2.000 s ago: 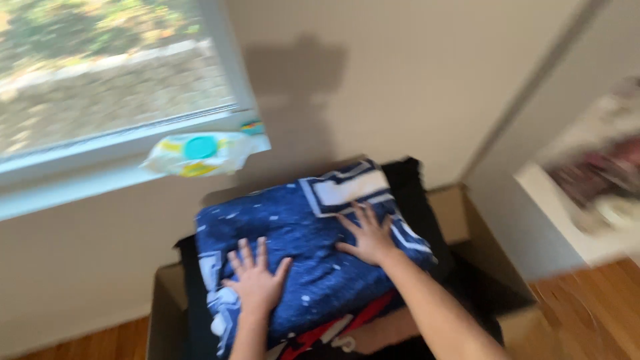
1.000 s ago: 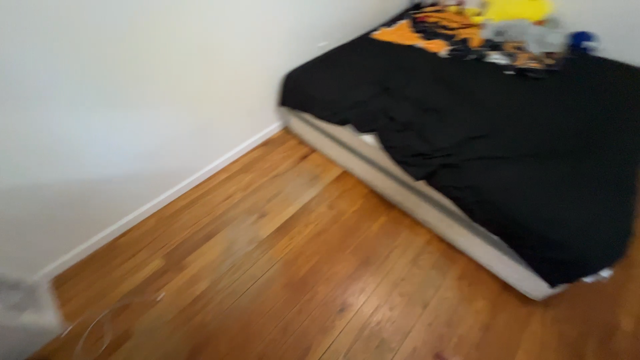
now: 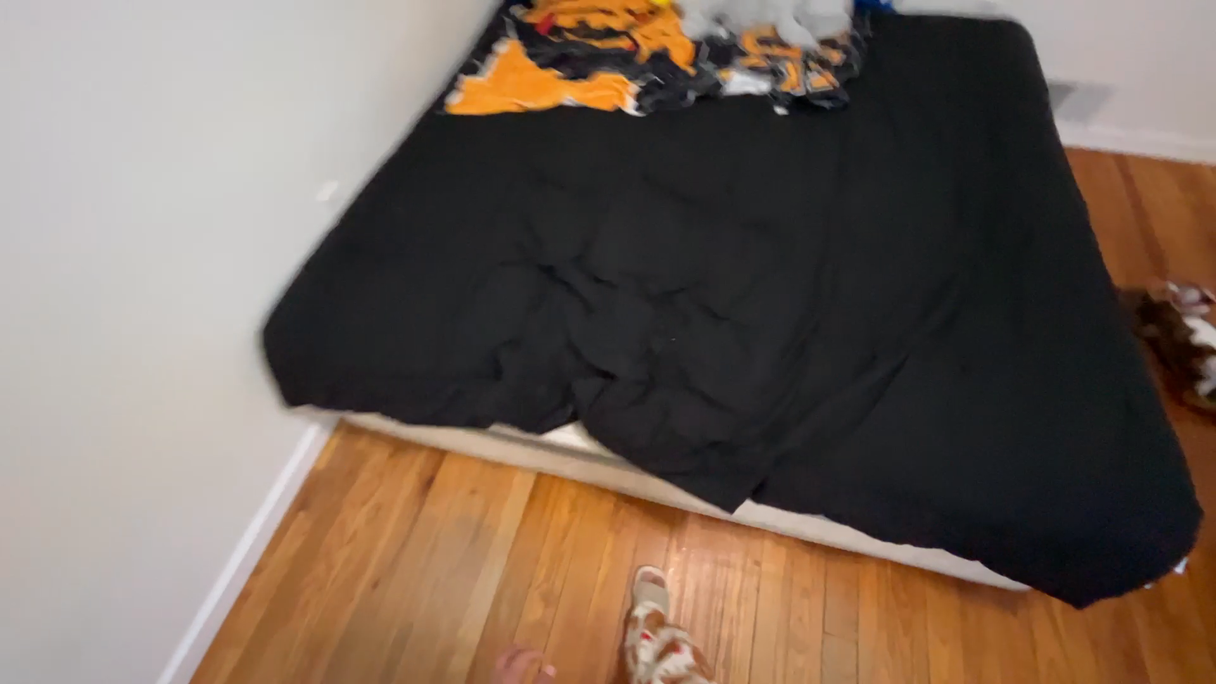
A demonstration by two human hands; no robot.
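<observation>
A mattress with a rumpled black sheet over it fills the middle of the view. On its far end lies a crumpled orange, black and white patterned cloth, with a grey cloth beside it. Part of one hand, probably my left hand, shows blurred at the bottom edge, over the floor; its fingers are too unclear to read, and it touches nothing that I can see. My right hand is out of view.
A pale wall with a white baseboard runs along the left. Below the bed, my foot in a light sandal stands on the wooden floor. A brown and white furry or fabric thing lies at the right.
The view has swung from the cardboard box under the window to the bed. Both hands lay spread on a folded blue blanket two seconds ago; that blanket is out of view now.
</observation>
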